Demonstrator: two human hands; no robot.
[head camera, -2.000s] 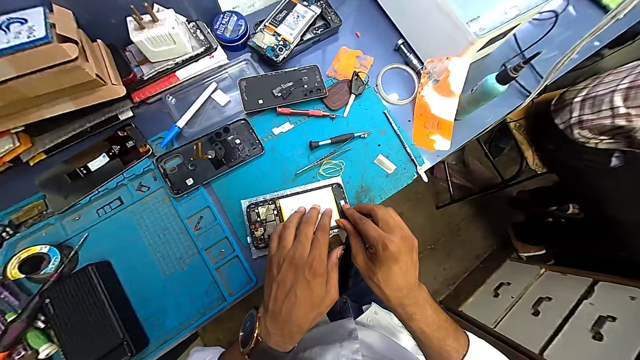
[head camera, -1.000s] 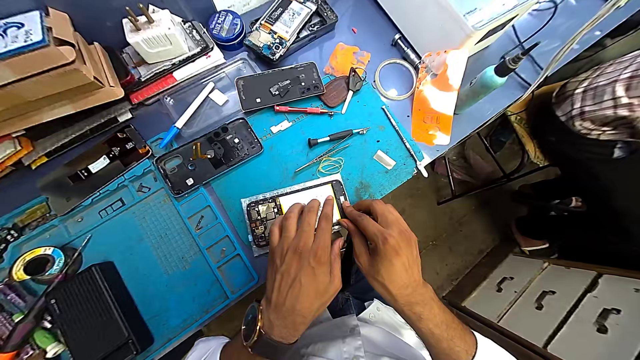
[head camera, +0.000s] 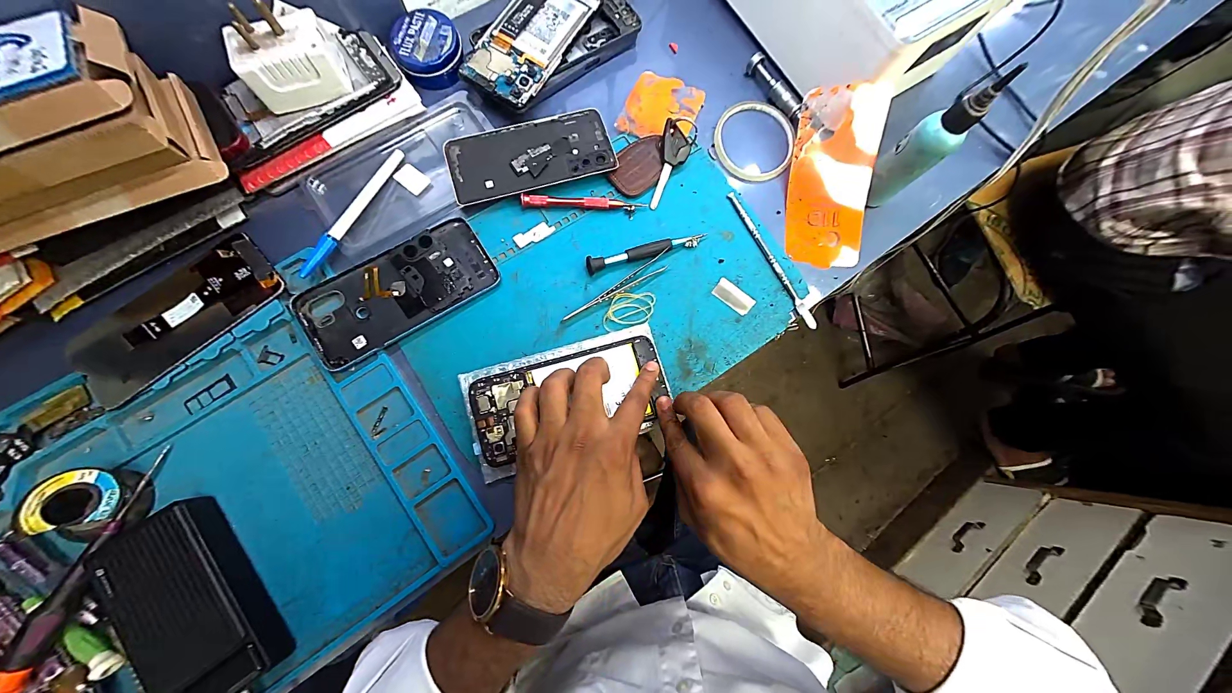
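Observation:
An opened smartphone (head camera: 500, 395) lies at the near edge of the blue repair mat, its circuit board and white battery exposed. My left hand (head camera: 582, 462) rests on it, fingers spread over the battery. At the phone's right end, the fingertips of my right hand (head camera: 736, 472) touch the frame's edge; its fingers are curled, and whether they pinch something small is hidden. Beyond the phone lie tweezers (head camera: 616, 294), a yellow rubber band (head camera: 630, 308), a black screwdriver (head camera: 630, 255), a red screwdriver (head camera: 577, 201) and a small white strip (head camera: 733, 295).
Two phone back covers (head camera: 395, 294) lie behind. A blue parts tray (head camera: 318, 452), a solder wire spool (head camera: 72, 500) and a black box (head camera: 183, 592) are at left. A tape roll (head camera: 754, 141) and orange sheet (head camera: 828, 183) lie back right. A person (head camera: 1145, 241) is at right.
My left fingers have shifted slightly over the battery. My right hand stays at the phone's right end.

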